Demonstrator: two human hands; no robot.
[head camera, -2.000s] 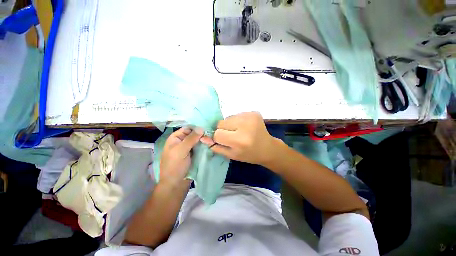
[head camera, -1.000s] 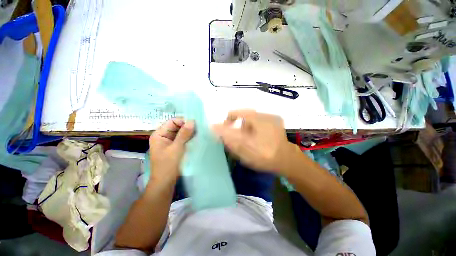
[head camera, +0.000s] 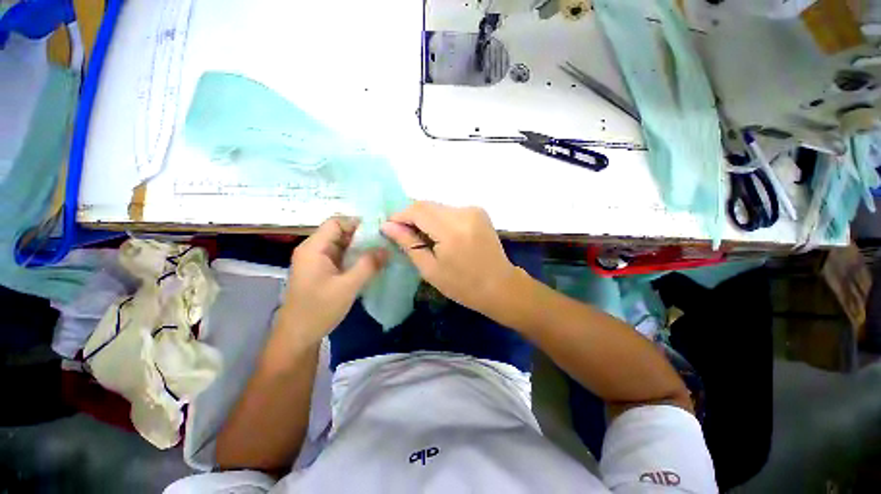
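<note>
A pale mint collar piece (head camera: 256, 125) lies partly on the white table and hangs over its front edge towards my lap. My left hand (head camera: 328, 275) pinches it at the table edge. My right hand (head camera: 454, 249) pinches it beside the left, fingertips nearly touching. A small dark pointed thing shows at my right fingers; I cannot tell what it is. Part of the cloth is hidden by my hands.
Black thread snips (head camera: 565, 151) and a grey metal point (head camera: 599, 89) lie by the needle plate (head camera: 454, 58). Mint strips (head camera: 676, 145) hang over the edge at right, beside black-handled scissors (head camera: 752, 193). A blue-edged holder (head camera: 81, 145) stands left, cream cloth (head camera: 155, 338) below, red tray (head camera: 657, 260) under the edge.
The blurred right hand has come back to the cloth beside the left hand. The hanging end of the mint piece has gathered and shortened below the hands. The view has shifted slightly.
</note>
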